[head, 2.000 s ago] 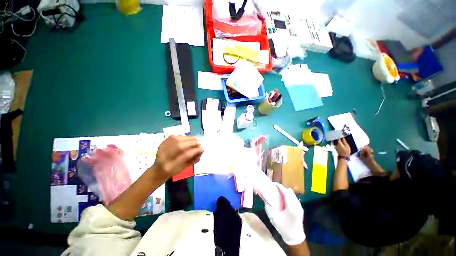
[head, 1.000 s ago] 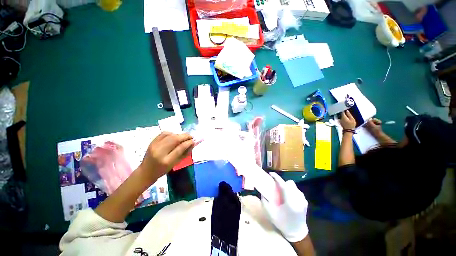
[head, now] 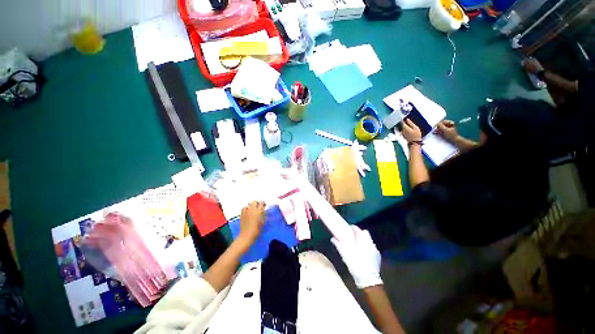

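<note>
My right hand (head: 359, 256), in a white glove, grips the near end of a long pale pink strip (head: 324, 212) that slants up to the left, washed out by glare. My bare left hand (head: 252, 220) is over the blue folder (head: 264, 244) at the edge of white paper sheets (head: 238, 196); its fingers are bent and I cannot tell if they hold anything. More short pink strips (head: 301, 218) lie beside the folder. A pile of bagged pink strips (head: 130, 258) lies on the printed poster sheet (head: 85, 300) at left.
A red card (head: 207, 214) and sticker sheet (head: 164, 209) lie left. A steel ruler (head: 173, 114), white bottle (head: 271, 130), pen cup (head: 299, 104) and red tray (head: 285, 55) stand beyond. A small brown carton (head: 342, 176) and yellow card (head: 389, 176) are right. A person (head: 483, 189) works at far right.
The view has shifted right. My left hand has come down from the bright area to the folder's edge. The gloved hand still holds its strip, which now reaches out more clearly.
</note>
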